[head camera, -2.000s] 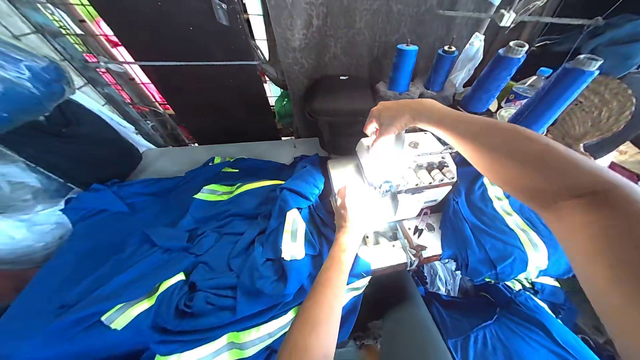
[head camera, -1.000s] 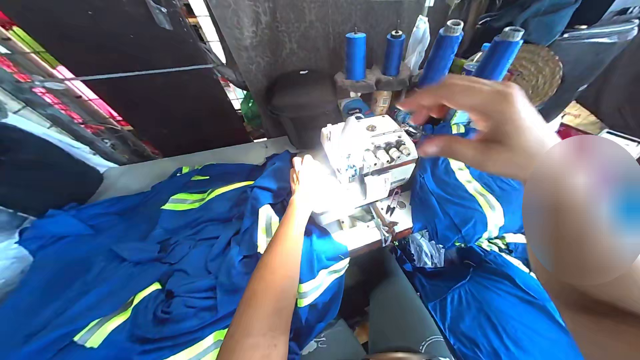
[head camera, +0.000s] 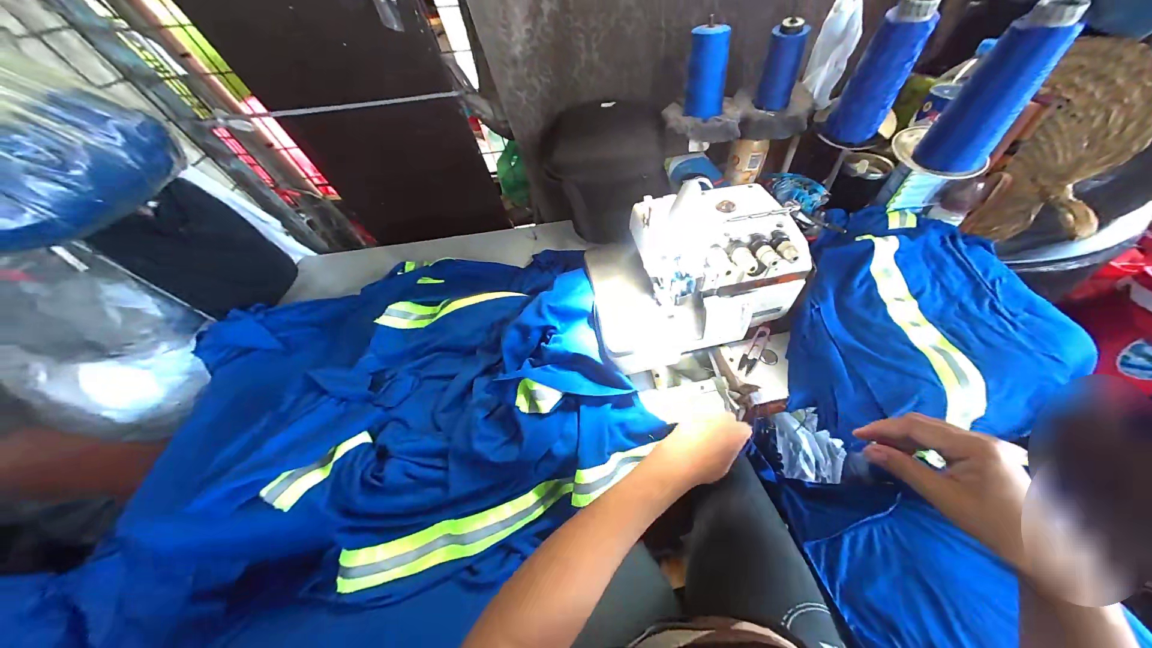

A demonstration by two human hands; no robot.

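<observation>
A white overlock sewing machine [head camera: 720, 261] stands at the centre, its left part washed out by bright light. My left hand [head camera: 709, 445] is at the table's front edge just below it, fingers curled; whether it grips anything is hidden. My right hand [head camera: 954, 463] hovers over the blue fabric on the right, thumb and forefinger slightly apart, beside some clear plastic scraps [head camera: 808, 447]. Blue garments with reflective strips [head camera: 450, 544] lie heaped left of the machine. Another blue garment with a reflective strip [head camera: 931, 337] lies on its right. Small pink-handled snips [head camera: 756, 346] rest below the machine.
Blue thread cones [head camera: 708, 72] stand behind the machine, with larger blue cones [head camera: 886, 76] at the back right. A black bin-like container [head camera: 605, 166] is behind the table. A woven fan [head camera: 1071, 135] lies far right. Plastic-wrapped bundles [head camera: 81, 162] crowd the left edge.
My left hand has moved from the machine's left side down to the table's front edge. My right hand has left the machine's top and come down over the fabric on the right.
</observation>
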